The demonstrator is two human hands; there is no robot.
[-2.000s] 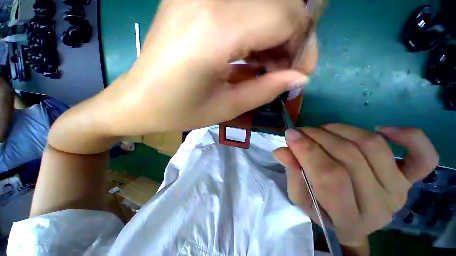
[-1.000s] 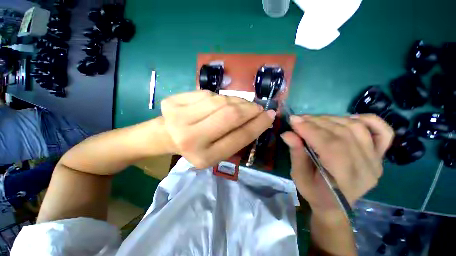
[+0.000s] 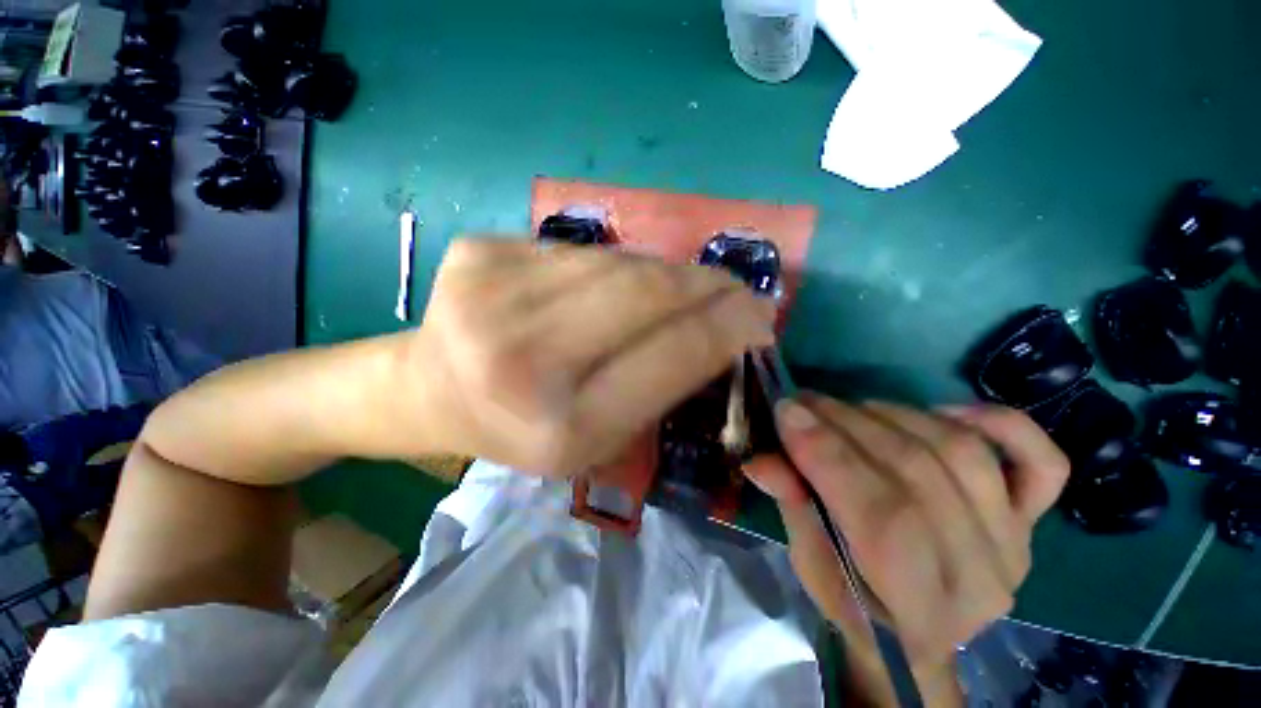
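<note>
A reddish-brown fixture board lies on the green mat in front of me, its square handle loop towards me. Two glossy black shells show at its far edge, one at the left and one at the right. My left hand is over the board, fingertips pinched around a small thin stick with a tan end. My right hand holds the metal tweezers, their tips close to my left fingertips. The near shells are dark, blurred and mostly hidden by my hands.
Loose black shells lie at the right. A white wipe and a translucent container are at the far edge. A white strip lies left of the board. More shells stand on the grey surface. A person's sleeve shows at far left.
The view has shifted, uncovering the board's far part and the wipe. My left hand has moved off its raised position to low over the board. The tweezers remain in my right hand.
</note>
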